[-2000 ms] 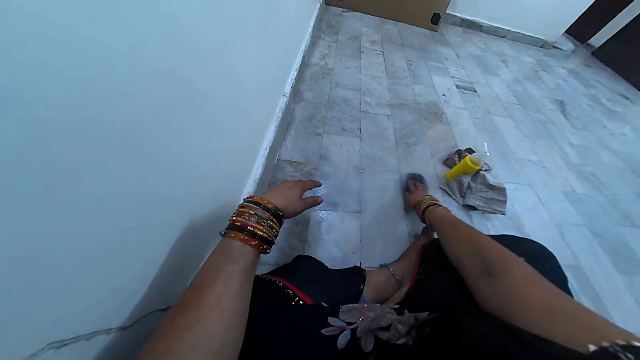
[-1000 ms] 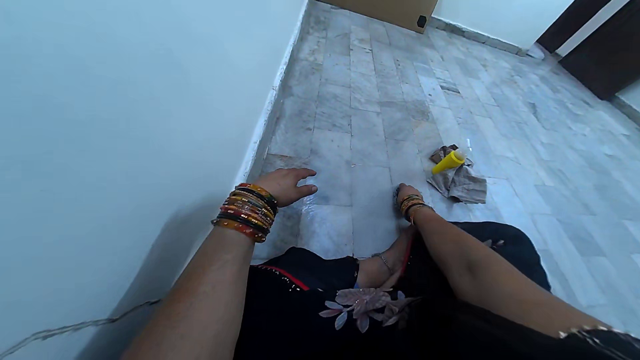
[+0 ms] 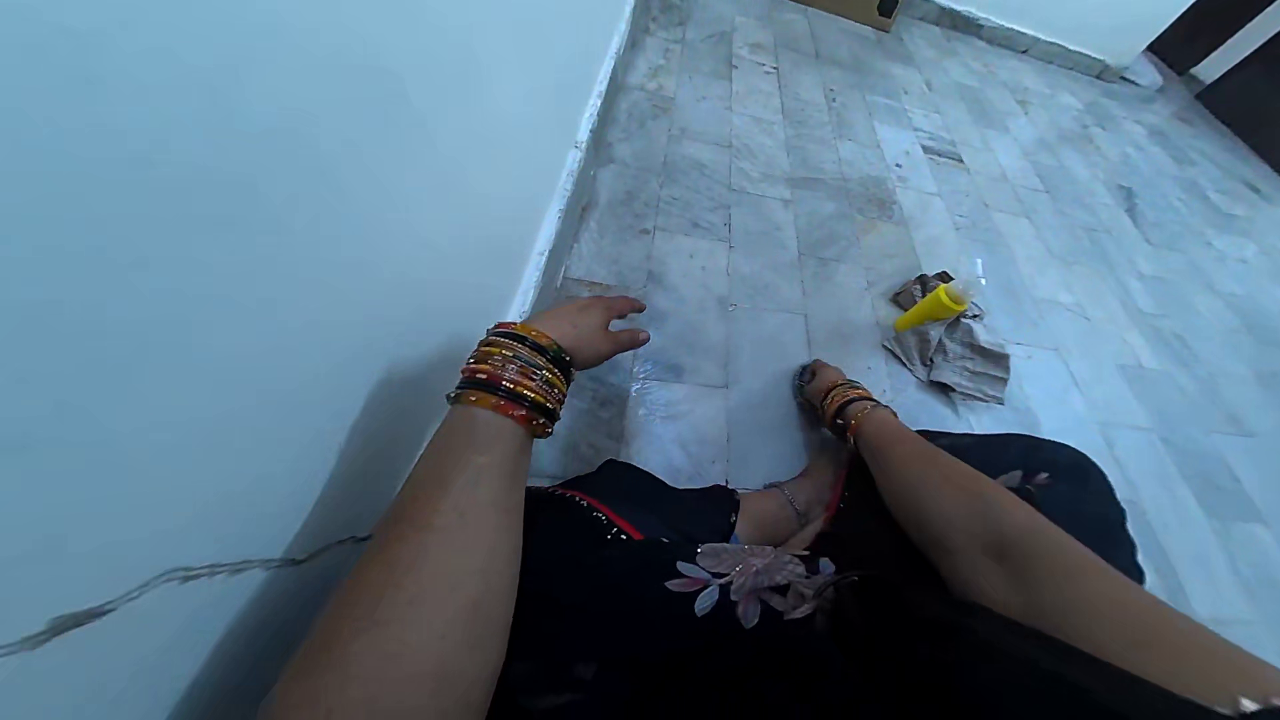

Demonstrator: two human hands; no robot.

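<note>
My left hand [image 3: 592, 330] hovers over or near the tiled floor beside the wall, fingers apart, holding nothing; bangles ring its wrist. My right hand [image 3: 822, 385] is low at the floor in front of my foot, closed around a small dark scrubbing pad [image 3: 803, 383] that shows only in part. A yellow bottle with a clear cap [image 3: 932, 307] lies on a crumpled grey-brown cloth [image 3: 960, 358] to the right of that hand.
The pale wall [image 3: 300, 200] with its skirting edge runs along my left side. Marble floor tiles [image 3: 765, 230] stretch ahead. A cardboard box [image 3: 855, 10] stands at the far wall. My bare foot [image 3: 820, 485] and black floral clothing are close below my hands.
My right hand has drawn back a little toward my foot since the first frame. My left hand stays near the wall with fingers apart. The bottle and cloth have not moved.
</note>
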